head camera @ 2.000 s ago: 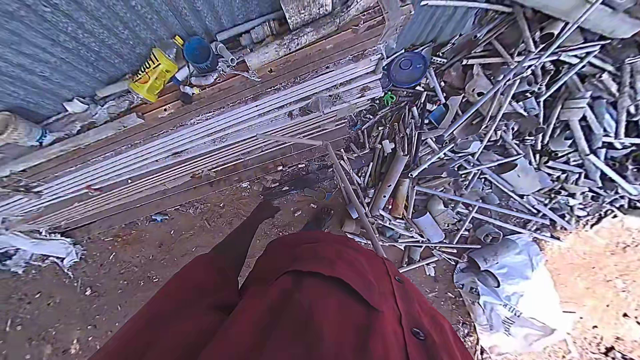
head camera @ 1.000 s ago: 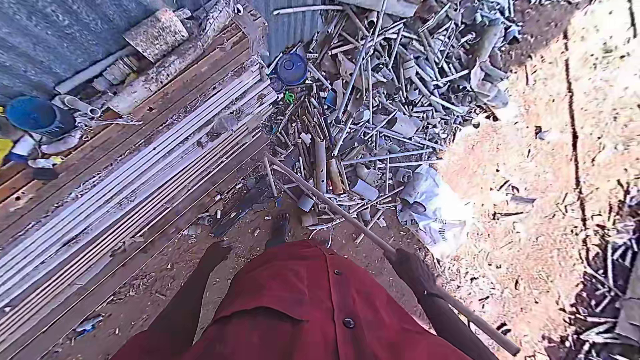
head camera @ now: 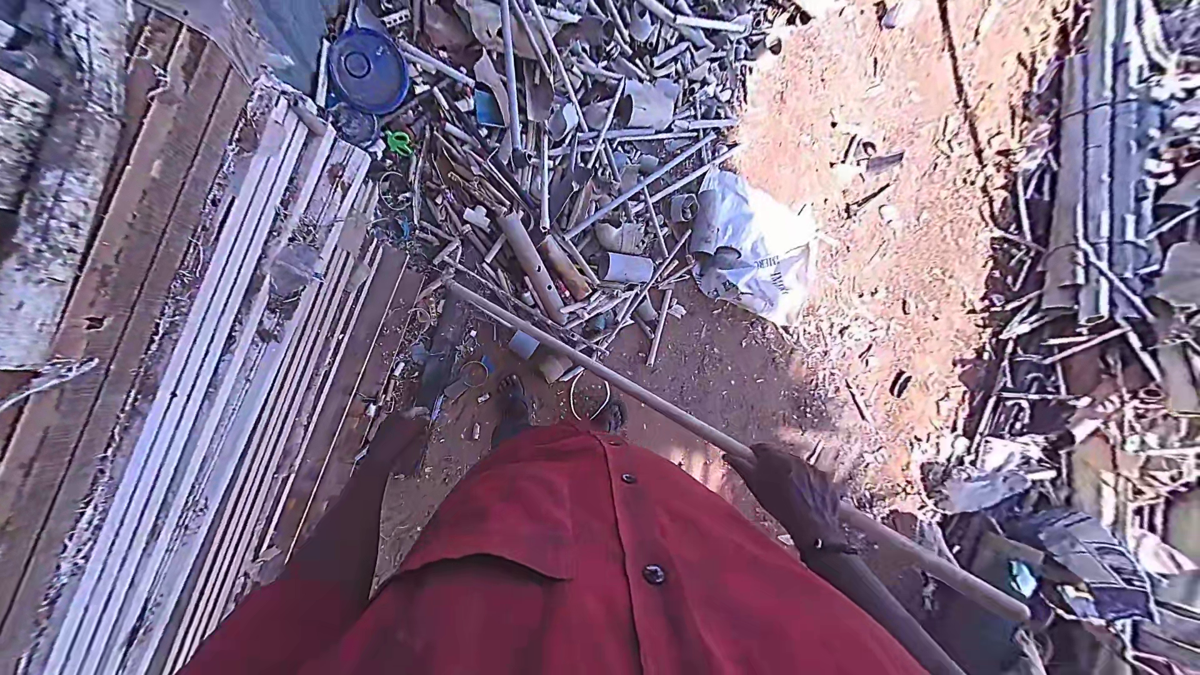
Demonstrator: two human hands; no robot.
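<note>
My right hand (head camera: 787, 492) is closed around a long wooden pole (head camera: 600, 370), which slants from the scrap pile at upper left down to the lower right. The pole's far end lies near the edge of the pile of pipe pieces (head camera: 534, 253). My left hand (head camera: 403, 436) hangs low beside the stacked boards; it is dark and blurred, and its fingers cannot be made out. Bits of litter lie on the soil by it. A white printed sack (head camera: 755, 248) lies at the right side of the pile.
Long stacked boards (head camera: 178, 412) run along the left. A blue round lid (head camera: 367, 70) rests at the pile's upper left. Bundled pipes (head camera: 1092, 187) and mixed scrap line the right side. My feet stand on bare soil just below the pile.
The view has swung right across the yard. The pole, partly visible two seconds ago, shows in my right hand one second ago and now. The left hand stays low near the boards.
</note>
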